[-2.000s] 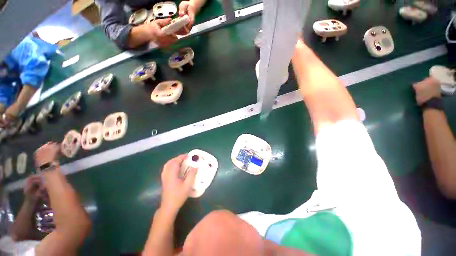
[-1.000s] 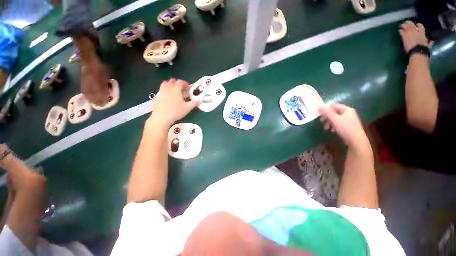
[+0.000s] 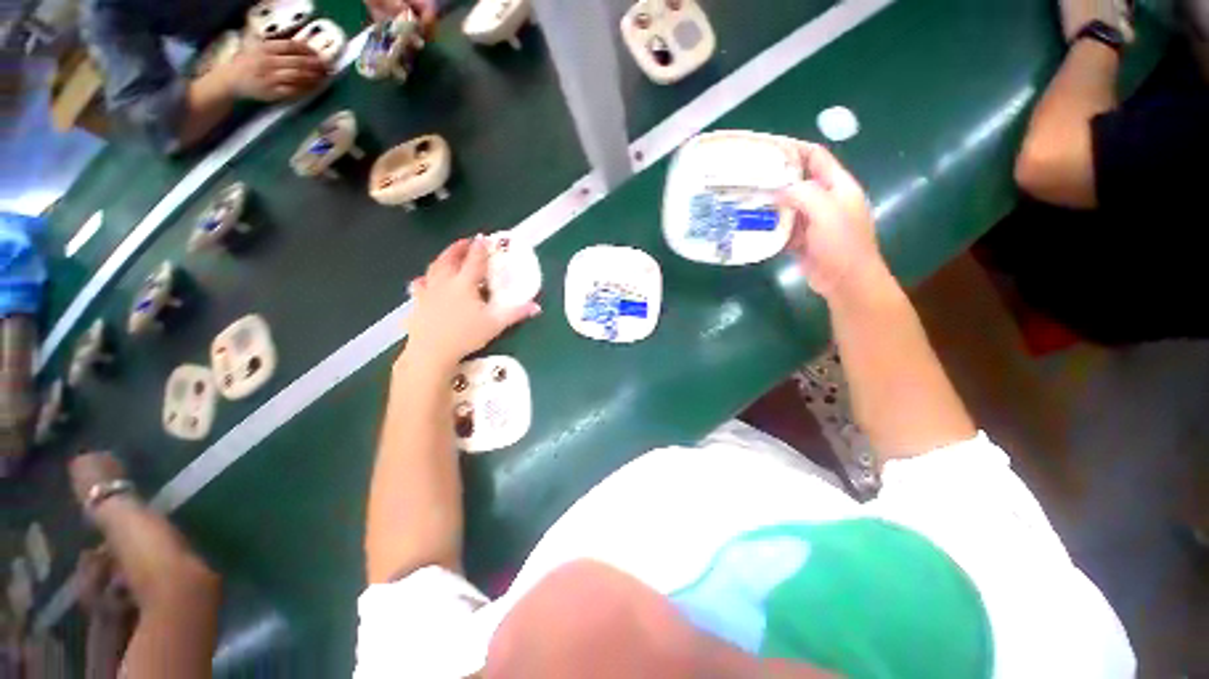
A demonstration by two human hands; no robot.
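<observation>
My right hand [image 3: 833, 223] grips the right edge of a back shell [image 3: 707, 173], raised toward the camera, with its open side showing a blue board and a blue cylinder. My left hand [image 3: 460, 303] is on a cream front cover [image 3: 515, 271] beside the near rail, fingers over its left part. A second back shell [image 3: 613, 276] with a blue board and cylinder lies on the green surface between my hands. Another front cover [image 3: 500, 402] lies just below my left hand, its dark round openings and dotted grille facing up.
A grey upright post [image 3: 583, 93] stands on the pale rail [image 3: 318, 356]. Cream units [image 3: 411, 170] stand on the belt beyond. A white disc [image 3: 837, 123] lies at upper right. Other workers' arms [image 3: 1057, 157] show at right, lower left and top left.
My right hand has lifted the right back shell from the surface, up and leftward. My left hand stays at the front cover near the rail. The other worker's hand has left the belt's cream pieces.
</observation>
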